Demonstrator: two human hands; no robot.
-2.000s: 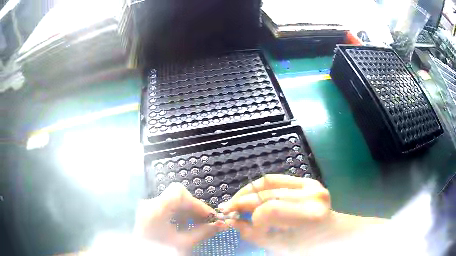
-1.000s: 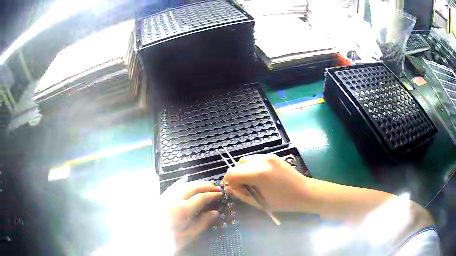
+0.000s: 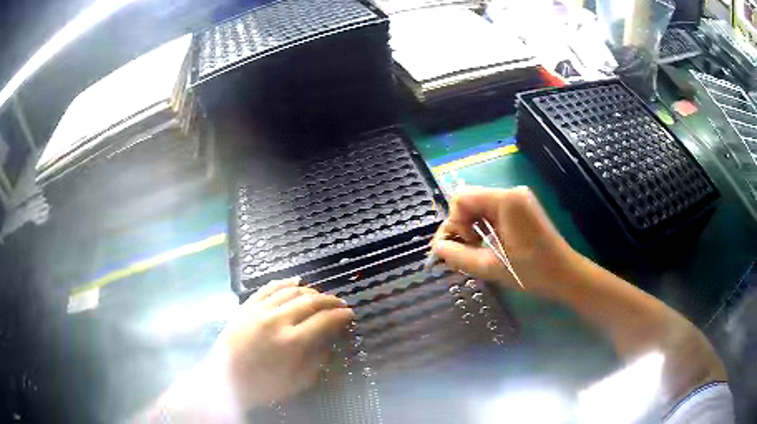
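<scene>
My right hand (image 3: 498, 236) is over the top right of the working tray, with slim silver tweezers (image 3: 500, 255) held among its fingers. A small pale thing shows at its fingertips; I cannot tell what it is. My left hand (image 3: 286, 335) lies palm down over the left of the working tray, fingers bent; its fingertips' undersides are hidden. The black working tray (image 3: 398, 310) has round components (image 3: 471, 284) in its right pockets. The dotted sheet (image 3: 353, 396) lies at the near edge, blurred by glare.
A second black blister tray (image 3: 340, 203) lies directly behind. A tall stack of black trays (image 3: 290, 91) stands behind that, and another stack (image 3: 622, 153) stands at right. Paper stacks (image 3: 456, 50) are at the back. Yellow tape (image 3: 149, 263) crosses the green mat.
My right hand has moved away from my left, up and right, with the tweezers. My left hand has moved left and slightly down. More of the working tray shows.
</scene>
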